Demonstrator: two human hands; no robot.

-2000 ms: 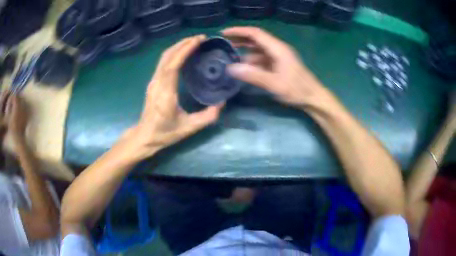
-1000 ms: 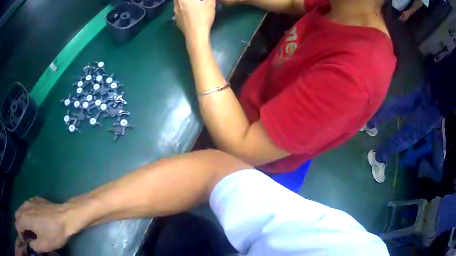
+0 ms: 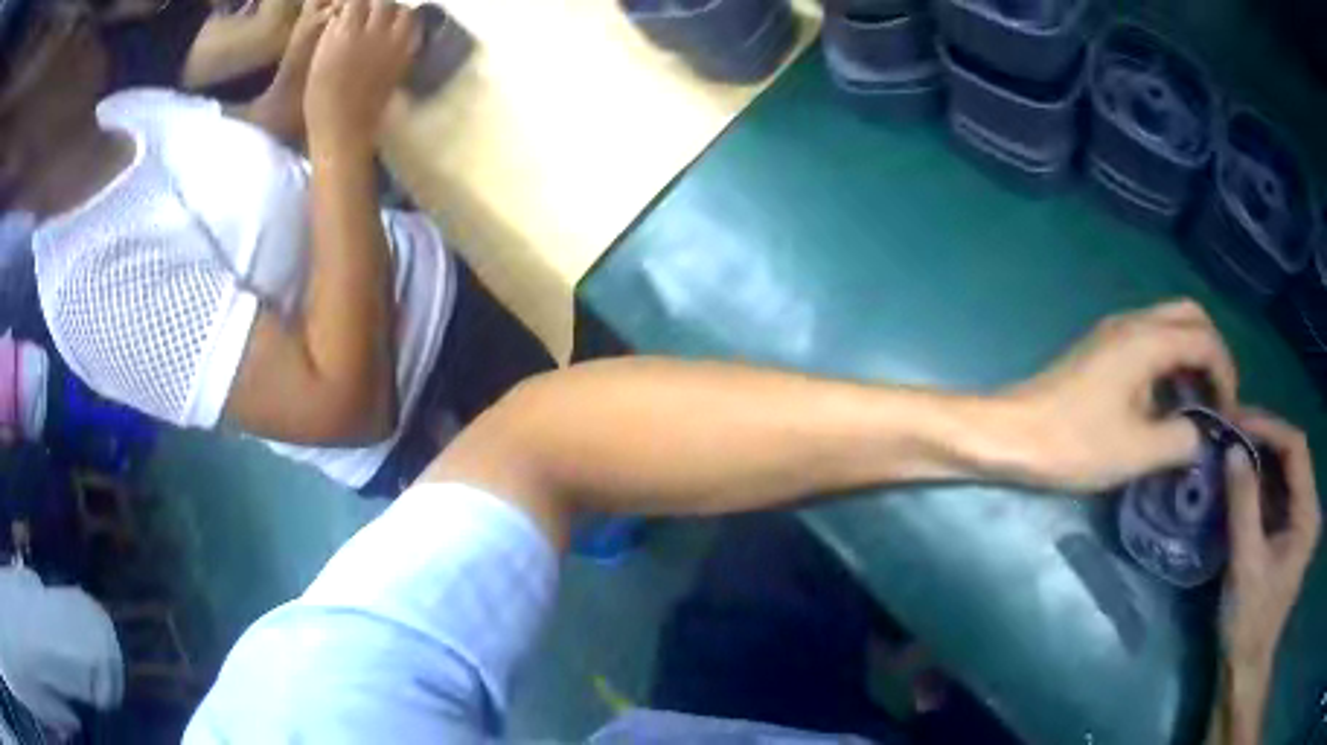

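A dark grey plastic housing (image 3: pixel 1172 512) is at the right of the view, over the green tabletop, its open side with the round hub showing. My left hand (image 3: pixel 1128 400) reaches in from the lower left and grips the housing's upper rim with bent fingers. My right hand (image 3: pixel 1269 502) is on the housing's right side, thumb along the rim, its forearm cut off by the bottom edge. A small dark shape shows between my left fingers; I cannot tell if it is a separate part.
Stacked dark housings (image 3: pixel 1019 95) line the far edge of the green table (image 3: pixel 786 248). A dark tape patch (image 3: pixel 1102 590) lies near the housing. A tan table (image 3: pixel 539 109) adjoins at left, where a person in a white mesh top (image 3: pixel 160 291) holds a dark housing (image 3: pixel 437 51). More housings (image 3: pixel 720 32) stand there.
The view has swung from the right neighbour in red and the pile of small fittings to the left neighbour. Both my hands are at a housing, as they were two seconds ago.
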